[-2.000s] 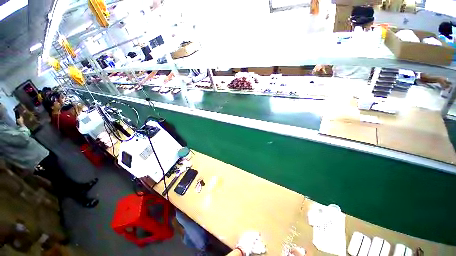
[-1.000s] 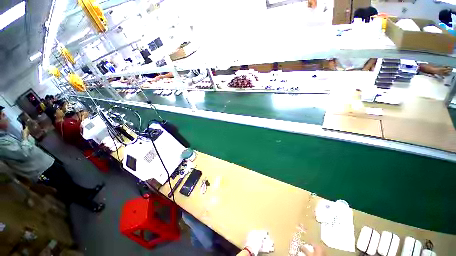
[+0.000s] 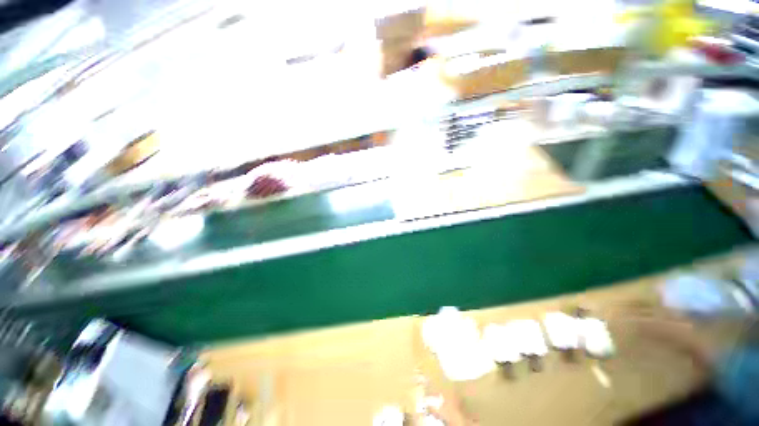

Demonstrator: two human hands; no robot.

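The view is strongly blurred. Several white rounded units (image 3: pixel 528 338) lie in a row on the brown bench, with small dark bits at their edges. A white cloth or sheet (image 3: pixel 463 354) lies just left of them. Small pale pieces (image 3: pixel 429 403) lie nearer the bottom edge. A white blob, seemingly my gloved left hand (image 3: pixel 389 415), is cut off by the bottom edge; its fingers and any hold cannot be made out. A faint skin-toned smear beside the pale pieces may be my right hand (image 3: pixel 452 408); its state cannot be told.
A green belt (image 3: pixel 399 279) runs behind the bench. A white machine (image 3: pixel 121 378) and a dark flat phone-like object (image 3: pixel 215 404) are at lower left. Bluish plastic (image 3: pixel 699 293) is at right. A blurred teal and dark shape (image 3: pixel 741 374) fills the lower right corner.
The camera has swung right, so the bench things appear farther left and the right end has come into view. The gloved left hand is now mostly cut off by the bottom edge.
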